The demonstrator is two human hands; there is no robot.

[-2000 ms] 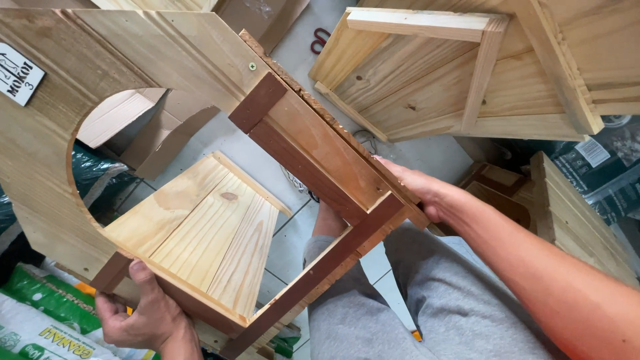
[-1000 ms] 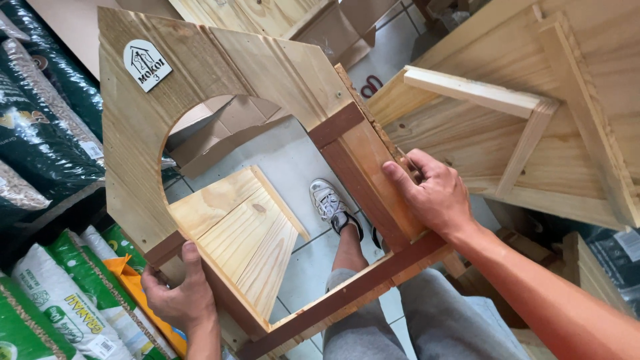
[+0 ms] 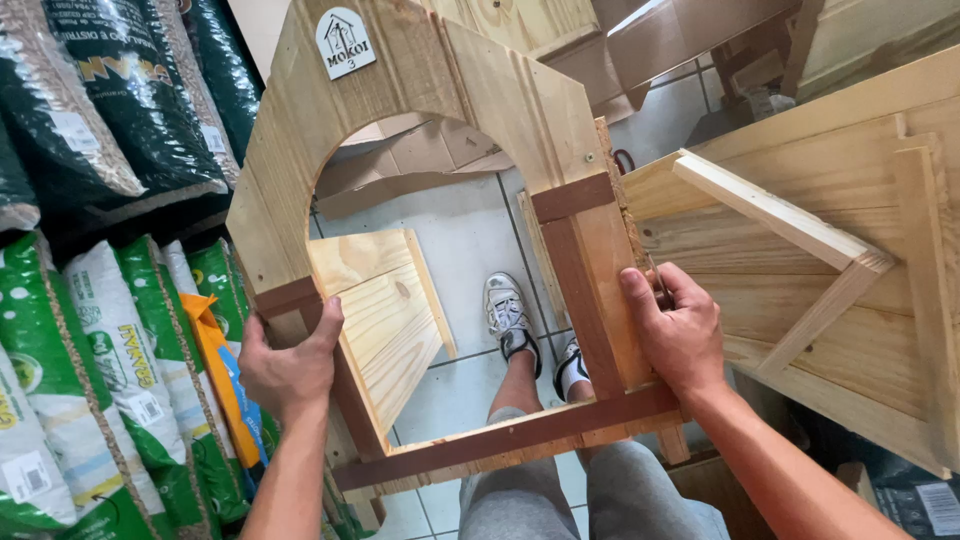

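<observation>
A wooden front panel of a pet house (image 3: pixel 525 97), with an arched doorway and brown-painted trim, is held up above my legs. My left hand (image 3: pixel 292 360) grips its left edge at the brown trim, thumb on the front face. On the opposite edge, my right hand (image 3: pixel 675 322) clasps the panel, and a thin metal piece (image 3: pixel 662 281) shows between its fingers; what it belongs to is hidden. A small white plaque (image 3: pixel 343 41) with a house drawing and writing is fixed near the peak. Through the doorway a slatted wooden panel (image 3: pixel 390 315) shows.
Several filled plastic bags (image 3: pixel 127 375) line the left side. A large plank panel with battens (image 3: pixel 817 300) leans at the right. Cardboard (image 3: pixel 420 157) lies beyond the doorway on the tiled floor (image 3: pixel 465 217). Red scissor-like handles (image 3: pixel 622 160) show behind the panel's right edge.
The held panel has turned to more nearly upright in view, its plaque now near the top. My right hand, earlier behind the lower right corner, is now higher on the right edge.
</observation>
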